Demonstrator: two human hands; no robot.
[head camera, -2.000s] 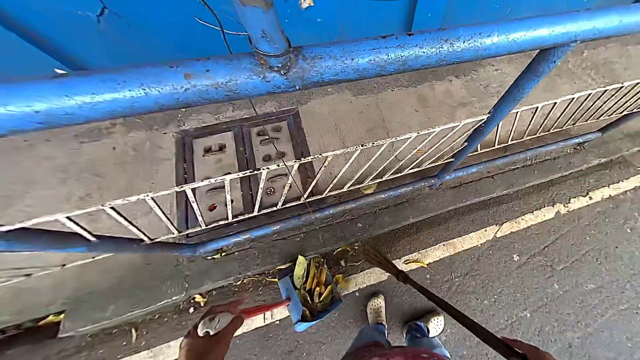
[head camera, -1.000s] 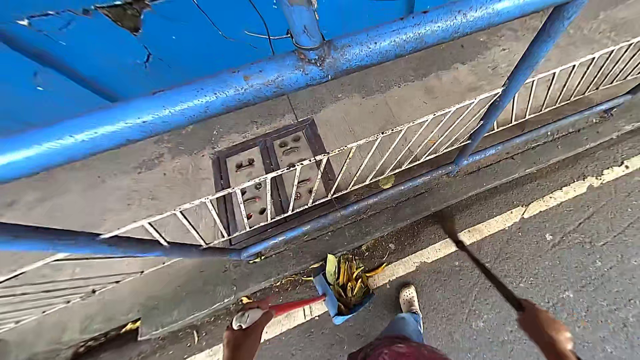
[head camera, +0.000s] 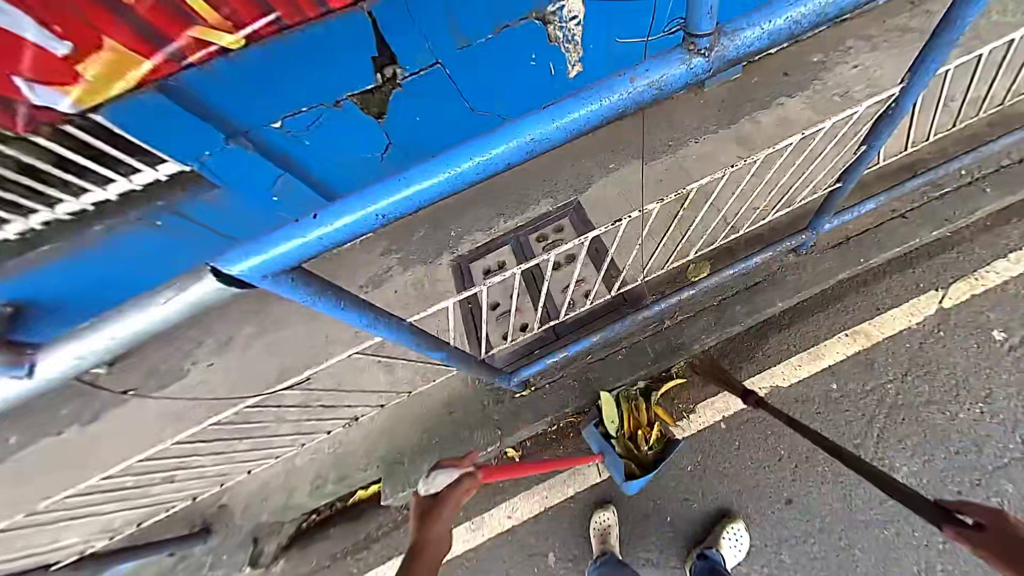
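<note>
My left hand (head camera: 444, 500) grips the red handle (head camera: 540, 468) of a blue dustpan (head camera: 632, 476), near the handle's whitish end. Yellow and green leaves (head camera: 638, 424) fill the pan, which rests on the road beside the kerb, across the painted line. In my right hand (head camera: 988, 532) is the end of a long dark broom handle (head camera: 848, 460). The broom's bristles (head camera: 714, 374) touch down at the kerb side, just right of the pan, by a few loose leaves and bits of debris.
A blue pipe railing (head camera: 496, 160) with white metal bars (head camera: 720, 200) runs along the kerb. Behind it lie drain covers (head camera: 528, 280) in the pavement and a cracked blue wall (head camera: 448, 80). A kerb opening (head camera: 336, 508) holds a yellow leaf. My pale clogs (head camera: 606, 530) stand on the asphalt.
The view has swung so that more of the railing and wall shows on the left. The leaf-filled dustpan and the broom stay in my hands; the bristles have come close beside the pan.
</note>
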